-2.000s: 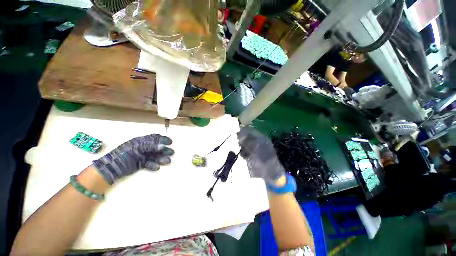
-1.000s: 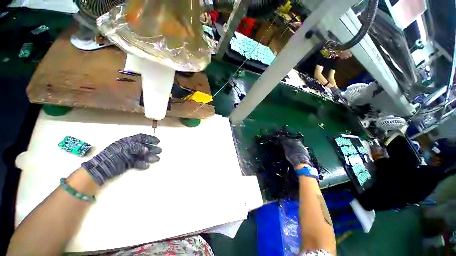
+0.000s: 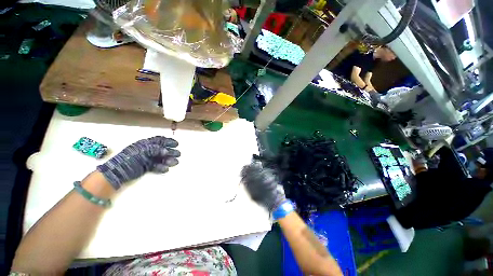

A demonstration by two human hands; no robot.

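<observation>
A small green circuit board (image 3: 90, 147) lies at the left on the white work sheet (image 3: 135, 215). My left hand (image 3: 143, 157), in a grey-black striped glove, is over the sheet right of the board, fingers curled and a little apart, with nothing visible in it. The white nozzle (image 3: 177, 91) points down above and right of it. My right hand (image 3: 261, 184), gloved, is over the sheet's right edge beside the black cable pile (image 3: 319, 170). Its fingers are blurred, with faint thin dark marks near them; whether it holds a cable cannot be told.
The wooden base (image 3: 92, 75) stands behind the sheet, with a yellow-and-black item (image 3: 219, 98) on it. A grey post (image 3: 302, 75) slants up at the right. A blue bin (image 3: 319, 245) is below the bench. Board trays (image 3: 392, 172) and two people are further right.
My right hand went from over the sheet to the cable pile and is now back at the sheet's right edge. The yellowish piece and black cable seen earlier on the sheet are gone. My left hand stays near the nozzle.
</observation>
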